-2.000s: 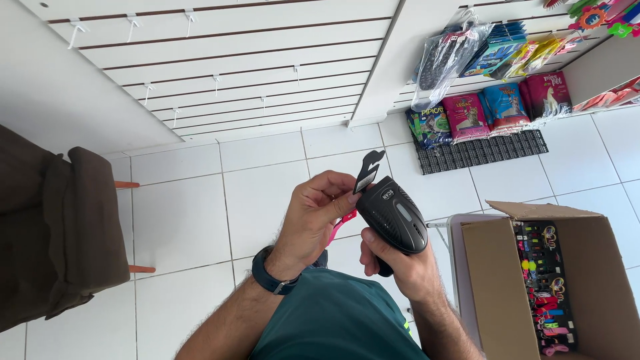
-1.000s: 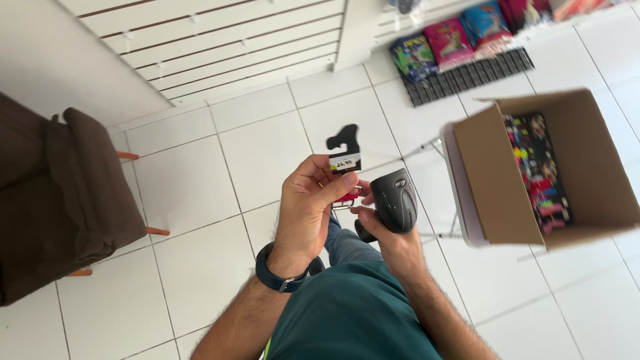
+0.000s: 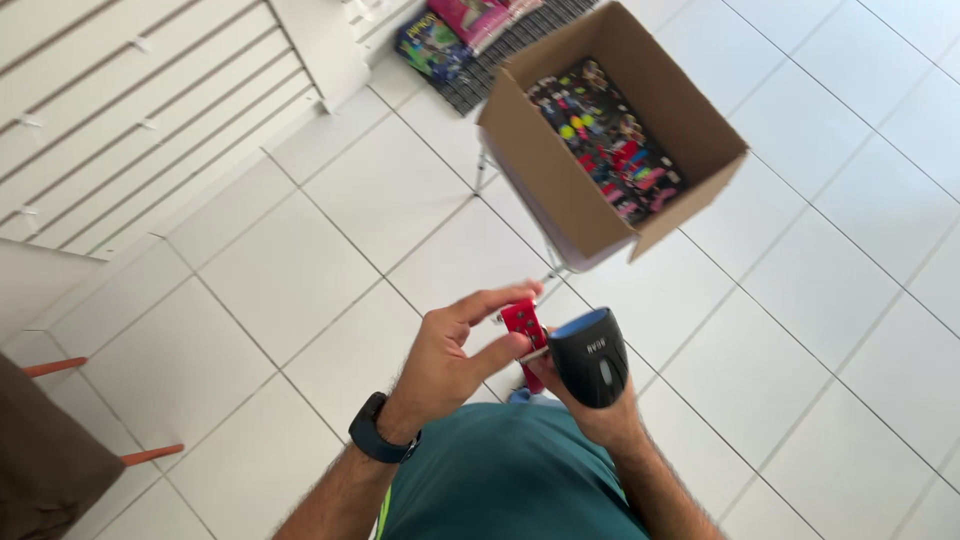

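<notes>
My right hand [image 3: 604,420] grips a black handheld barcode scanner [image 3: 592,360], whose blue-rimmed head faces up and away from me. A red studded strap [image 3: 523,321], which looks like a pet collar with metal fittings, lies between my two hands. My left hand [image 3: 457,352] has thumb and fingers around the strap, the thumb at its near side. The strap's lower part hangs down beside the fingers of my right hand. How firmly each hand holds the strap is partly hidden.
An opened cardboard box [image 3: 559,169] with many colorful small items stands on a small table [image 3: 525,195] ahead. Colorful bags [image 3: 435,46] lie on a black grate [image 3: 480,75] beyond. A slatted wall panel [image 3: 142,112] is at upper left, a brown chair [image 3: 45,457] at lower left.
The view has swung toward the box. The black card with a price label, earlier upright in my left hand, no longer shows plainly. The red strap now shows between my hands.
</notes>
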